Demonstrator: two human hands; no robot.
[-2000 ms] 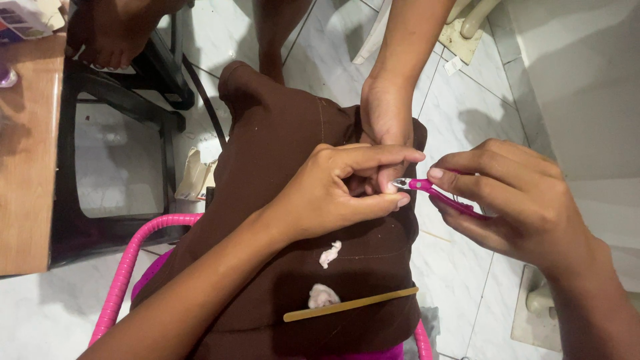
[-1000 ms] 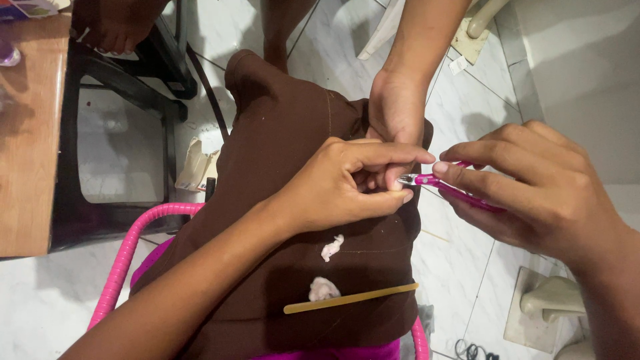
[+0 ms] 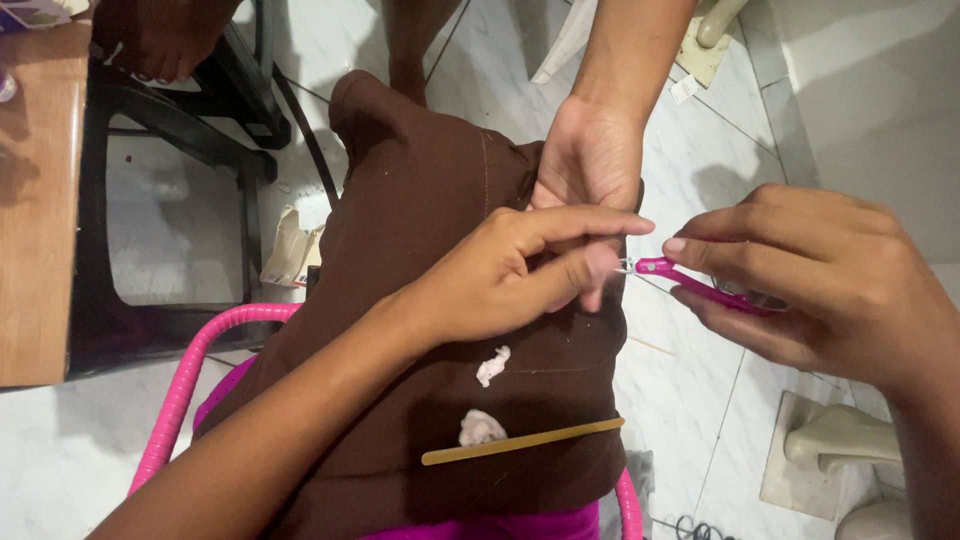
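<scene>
Pink-handled cuticle nippers (image 3: 697, 285) are in my right hand (image 3: 802, 277), their metal jaws at a fingertip of another person's hand (image 3: 589, 157). My left hand (image 3: 517, 270) grips that person's fingers between thumb and fingers, the index finger stretched out above. Which finger the jaws touch is partly hidden by my left thumb. Below my left hand, a small twisted piece of cotton (image 3: 493, 366) and a larger cotton wad (image 3: 481, 428) lie on brown cloth (image 3: 420, 225). A yellowish nail file (image 3: 523, 441) lies beside the larger wad.
A wooden tabletop (image 3: 41, 202) and a black plastic stool (image 3: 172, 300) are at left, with another person's foot (image 3: 161, 49) above. Pink wrapped tubing (image 3: 180, 382) curves beside the brown cloth. An open carton (image 3: 289, 251) lies on the tiled floor; pale furniture feet (image 3: 840, 439) stand at right.
The nippers have stayed in my right hand near the held fingertip, and my left hand still holds the other person's fingers. My left thumb is now blurred by motion.
</scene>
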